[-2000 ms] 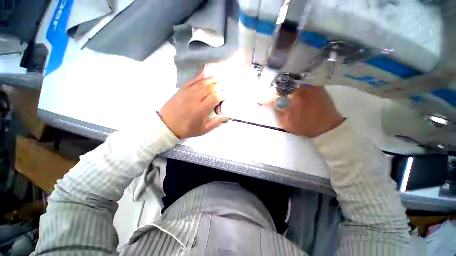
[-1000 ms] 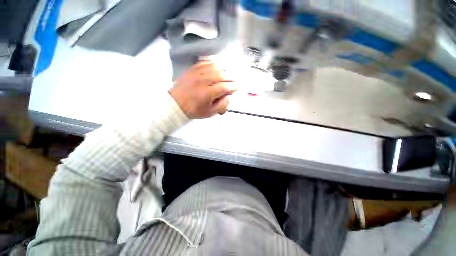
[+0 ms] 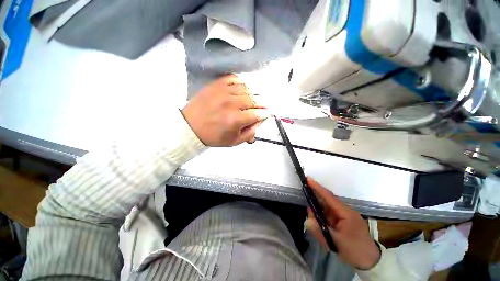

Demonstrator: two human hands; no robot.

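My left hand [image 3: 227, 112] lies at the front end of the grey fabric panel [image 3: 216, 57], left of the needle area, with its fingertips pinched together; what they pinch is too bright to tell. My right hand [image 3: 342, 228] is past the table's front edge and holds long dark scissors [image 3: 296, 162]. Their tips point up to my left fingertips, almost touching them. The white sewing machine head [image 3: 378, 33] with a blue stripe stands to the right. Its presser foot area [image 3: 341, 123] is right of my left hand.
More grey fabric [image 3: 131, 27] lies at the table's back left. A black flat box or phone [image 3: 437, 189] lies at the table's right. An edge ruler [image 3: 230, 187] runs along the front edge. White cloth or paper [image 3: 449, 247] and wooden parts are below right.
My right hand has left the needle area, gone out of view, and come back lower right with the scissors. My left hand stays near the fabric's front end. The view has shifted.
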